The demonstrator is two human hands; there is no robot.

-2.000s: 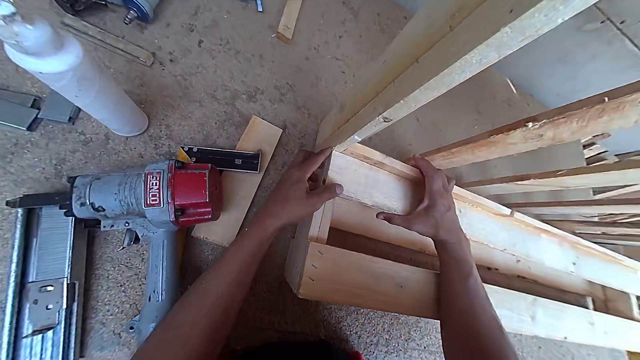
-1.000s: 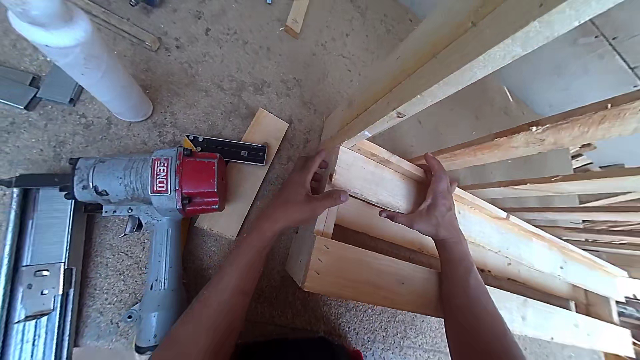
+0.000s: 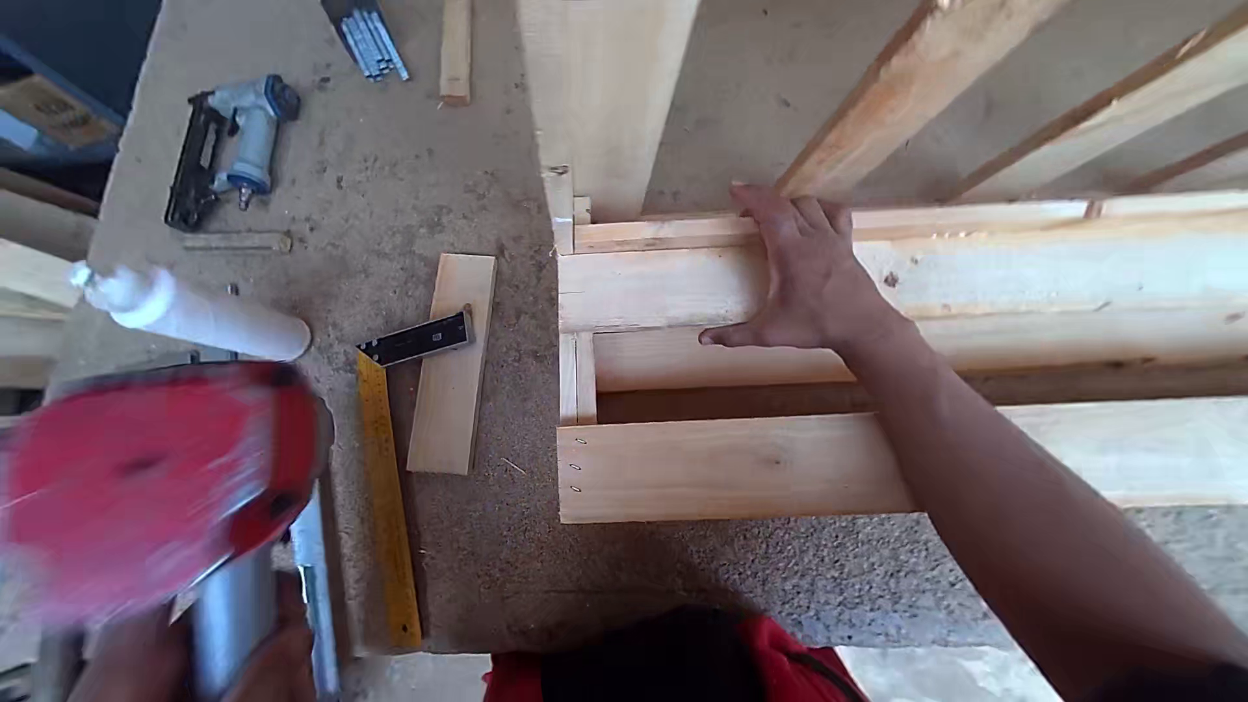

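My left hand [image 3: 195, 648], blurred at the bottom left, grips the handle of a pneumatic stapler [image 3: 166, 478] with a red head, raised close to the camera. My right hand [image 3: 809, 273] lies with thumb and fingers spread across a pale wooden board [image 3: 663, 288], pressing or holding it on the long wooden frame. Below that board, the frame's near board [image 3: 760, 468] shows several staples at its left end. A try square with a black stock [image 3: 419, 339] and a yellow blade [image 3: 390, 507] lies left of the frame, its stock over a short wood piece [image 3: 451, 400].
A white bottle [image 3: 214, 317] lies on the worktop behind the stapler. Farther back are a smaller nail gun [image 3: 249, 136], staple strips [image 3: 373, 44] and a wood strip [image 3: 455, 49]. An upright board [image 3: 609, 97] and slanting timbers [image 3: 907, 97] rise behind the frame.
My left hand has left the frame's end and lifted the red-headed stapler, which lay on the worktop before. My right hand stays on the frame. The view has shifted and turned considerably.
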